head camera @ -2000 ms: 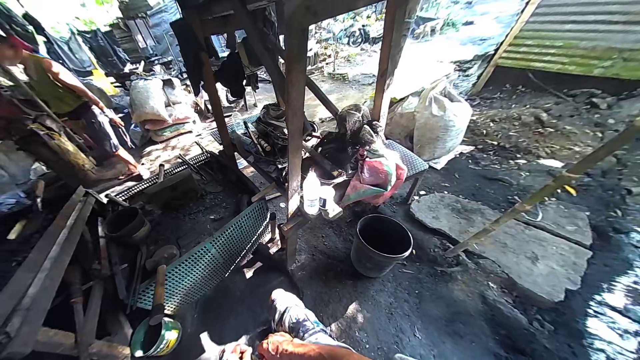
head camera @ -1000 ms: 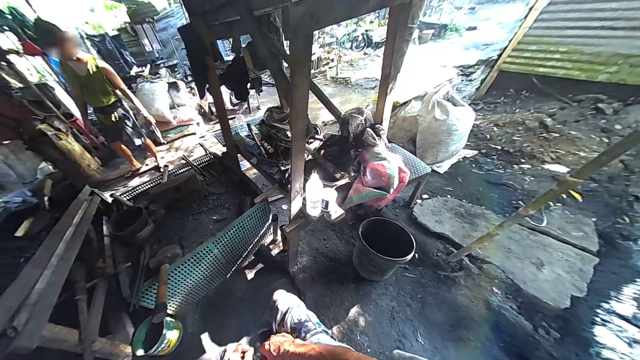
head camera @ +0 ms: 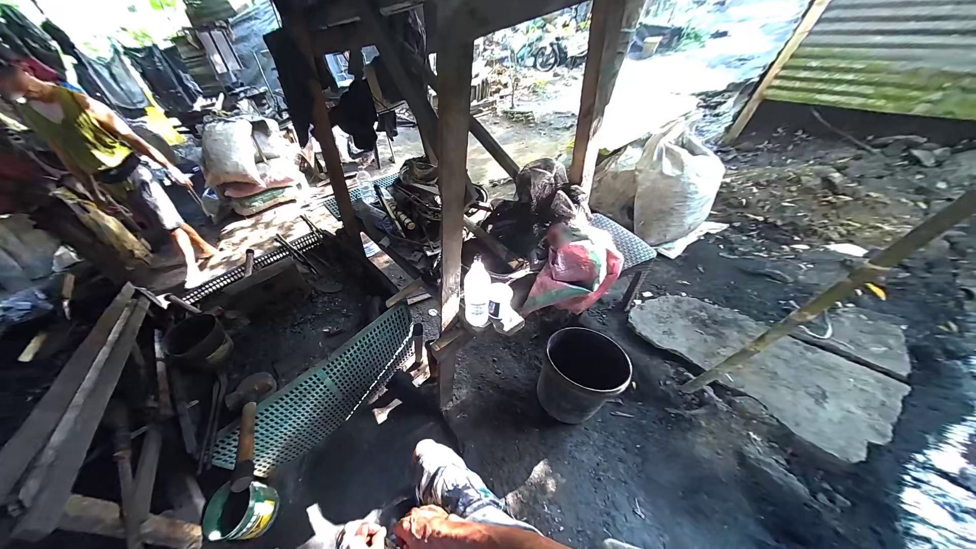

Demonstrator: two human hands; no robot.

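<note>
Low in the view, my right hand (head camera: 428, 524) rests in front of my bent knee, its fingers curled. My left hand (head camera: 363, 534) is close beside it on the left, partly cut off by the bottom edge. Whether either hand holds something cannot be made out. Beyond my knee (head camera: 450, 476) stands a dark plastic bucket (head camera: 585, 374). Left of my hands, a hammer (head camera: 245, 446) with a wooden handle stands head down at a green can (head camera: 242, 511). A green perforated metal sheet (head camera: 328, 389) slants across the ground behind the can.
A wooden post (head camera: 455, 175) rises ahead, with white bottles (head camera: 478, 293) at its foot. Right of it lie a red and green sack (head camera: 576, 271) and stone slabs (head camera: 778, 370). A bamboo pole (head camera: 831, 293) slants at the right. Timber beams (head camera: 72, 412) crowd the left; a person (head camera: 91, 145) is behind.
The person at the back left, upright facing this way one second ago, now leans to the left with an arm stretched out to the right. My hands stay in about the same place.
</note>
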